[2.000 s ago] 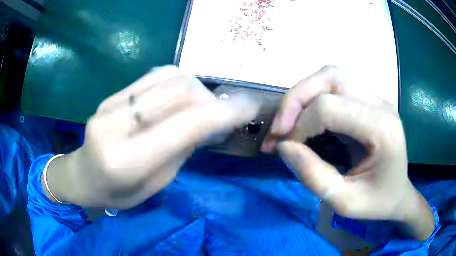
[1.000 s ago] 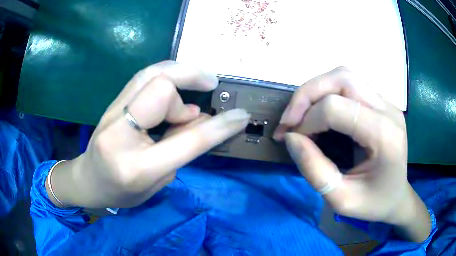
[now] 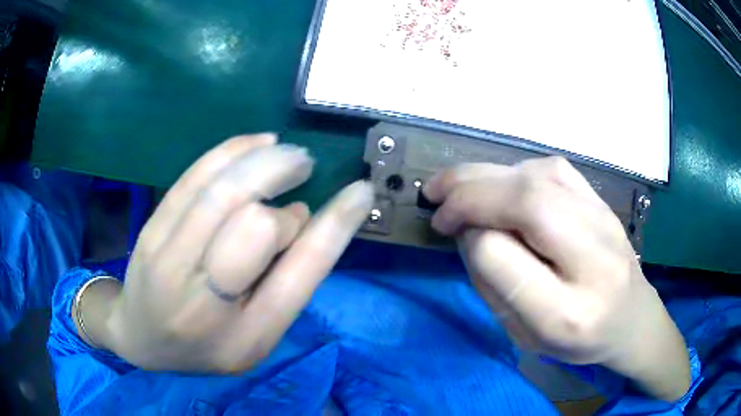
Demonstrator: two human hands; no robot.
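The grey-brown metal fixture (image 3: pixel 406 223) lies along the near edge of the white tray, with silver screws and a dark hole at its left end. My left hand (image 3: pixel 236 252) is over its left end, fingers apart and slightly blurred, thumb tip at the fixture's left edge; nothing shows in it. My right hand (image 3: pixel 552 260) is over the fixture's middle, fingertips together at a small dark opening (image 3: pixel 423 197). Whether the fingertips pinch a tiny component cannot be seen. The hand covers most of the fixture's middle.
A black-edged tray with a white surface (image 3: pixel 552 89) lies beyond the fixture. Tiny red specks (image 3: pixel 428 23) are scattered on it. The green bench top (image 3: pixel 162 106) surrounds it. Blue smock cloth (image 3: pixel 390 325) is below the hands. Pale curved lines run at the upper right.
My left hand has drawn back to the left and its fingers have spread, uncovering the fixture's left end. My right hand has moved left over the opening, and its fingertips have come down there.
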